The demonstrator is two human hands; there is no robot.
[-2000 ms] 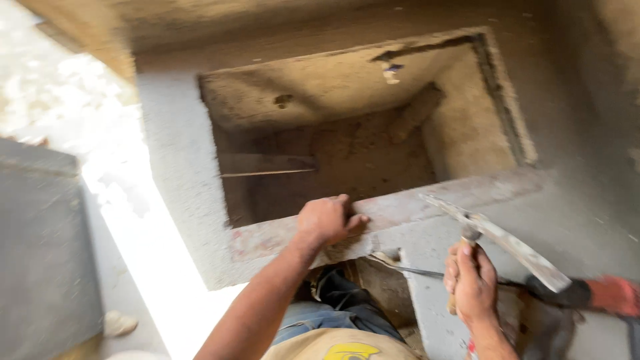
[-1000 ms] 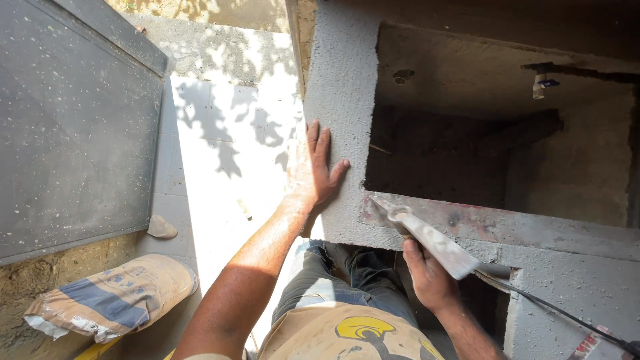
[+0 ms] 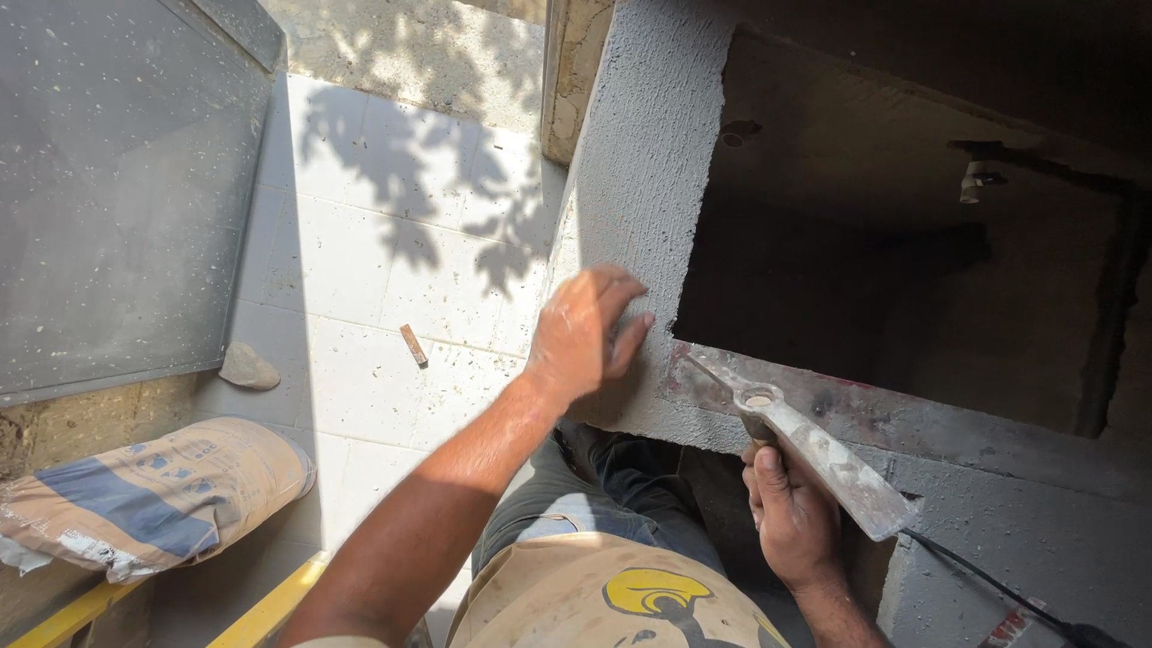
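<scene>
My right hand (image 3: 796, 517) is closed around the short handle of a small pick-like hand tool (image 3: 828, 468). The tool's head has a narrow pointed end and a broad flat blade; its point lies near the corner of the rectangular opening. My left hand (image 3: 589, 333), slightly blurred, has its fingers bent and holds nothing that shows. It is over the rough grey plastered slab (image 3: 643, 171), left of the opening; whether it touches the slab I cannot tell. Along the opening's near edge runs a smoother strip (image 3: 810, 387) with reddish stains.
Inside the dark opening is a small valve-like fitting (image 3: 972, 183). A black cable (image 3: 981, 576) crosses the slab at lower right. On the left are a grey speckled panel (image 3: 135, 198), a stone (image 3: 248, 367), a paper sack (image 3: 171, 495) and yellow bars (image 3: 270, 607). A small brown piece (image 3: 413, 346) lies on the tiles.
My left hand was flat on the slab's left edge a second ago; it is now lifted or bent at the fingers, nearer the opening's corner. The tool stays in my right hand. The view has turned left.
</scene>
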